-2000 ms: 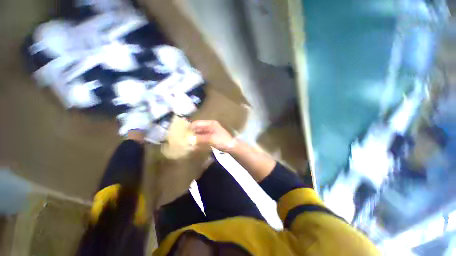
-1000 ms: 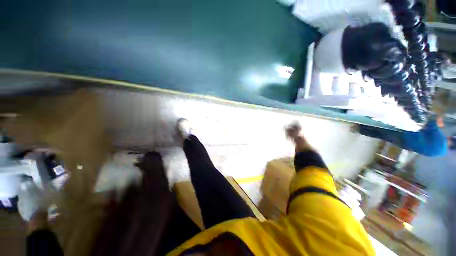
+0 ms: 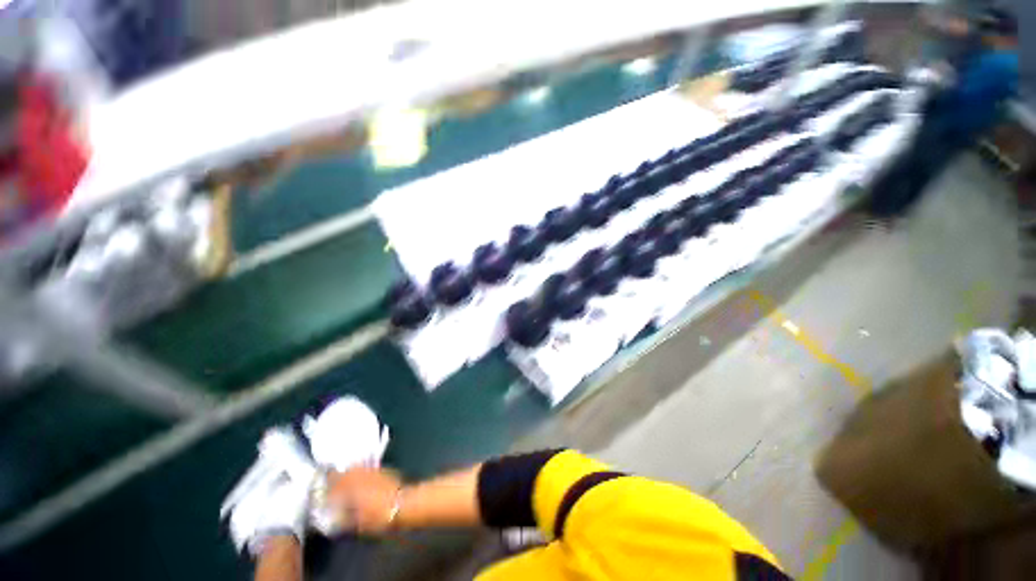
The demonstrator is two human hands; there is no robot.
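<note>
A white security camera [image 3: 345, 434] is at the lower left over the green bench, with a dark part showing at its upper edge. My left hand [image 3: 268, 495], in a white glove, is against its left side. My right hand [image 3: 361, 499], bare with a bracelet, is closed at its lower end. The hands nearly touch; blur hides the exact grip and parts of the camera. Two long rows of cameras with black heads [image 3: 532, 322] and white bases stand along the bench edge.
A white sheet [image 3: 500, 187] lies behind the rows. A box of white items [image 3: 142, 252] stands at the left beyond a rail. A brown carton [image 3: 909, 454] with white cameras is on the floor at right. A person in blue [image 3: 986, 85] is at the far right.
The view has swung from the floor and bench edge to the camera rows. My hands, apart before, are now together at a camera over the bench.
</note>
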